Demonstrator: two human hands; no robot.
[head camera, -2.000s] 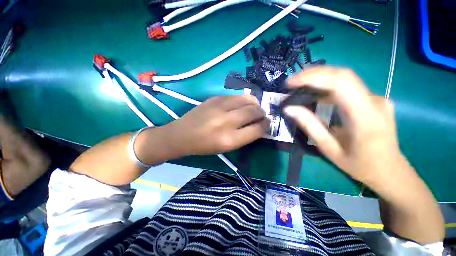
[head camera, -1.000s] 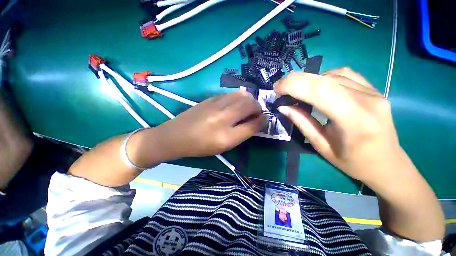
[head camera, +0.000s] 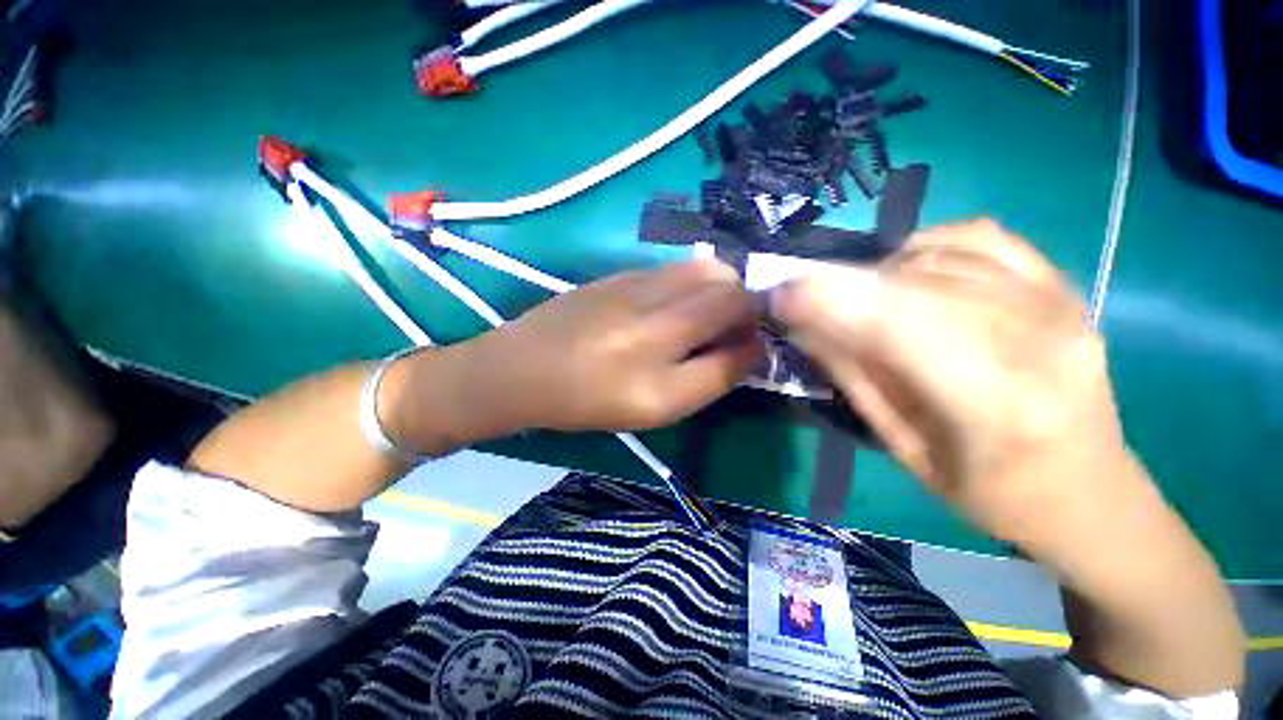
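My left hand (head camera: 619, 349) is closed with its fingertips pinched over the white reference card (head camera: 788, 369); what it pinches is hidden, though a white cable runs under it. My right hand (head camera: 957, 359) is blurred, its thumb and fingertips close beside the left fingertips over the card. I cannot tell what it holds. A white cable end with thin coloured wires (head camera: 687, 502) comes out below my left hand at the bench edge. Black connector housings (head camera: 795, 148) lie in a loose pile just beyond the card. Black tape (head camera: 833, 471) crosses the card's edges.
Red plugs (head camera: 282, 158) on white cables (head camera: 633, 162) lie to the left and beyond. A cable end with bare coloured wires (head camera: 1041, 68) lies at the far right. A blue-rimmed tray (head camera: 1221, 113) is at the right edge. Another person's arm (head camera: 49, 422) shows at the left.
My right thumb and fingers have closed together near the left fingertips; the dark piece seen between them earlier is no longer visible. My left hand stays nearly in place.
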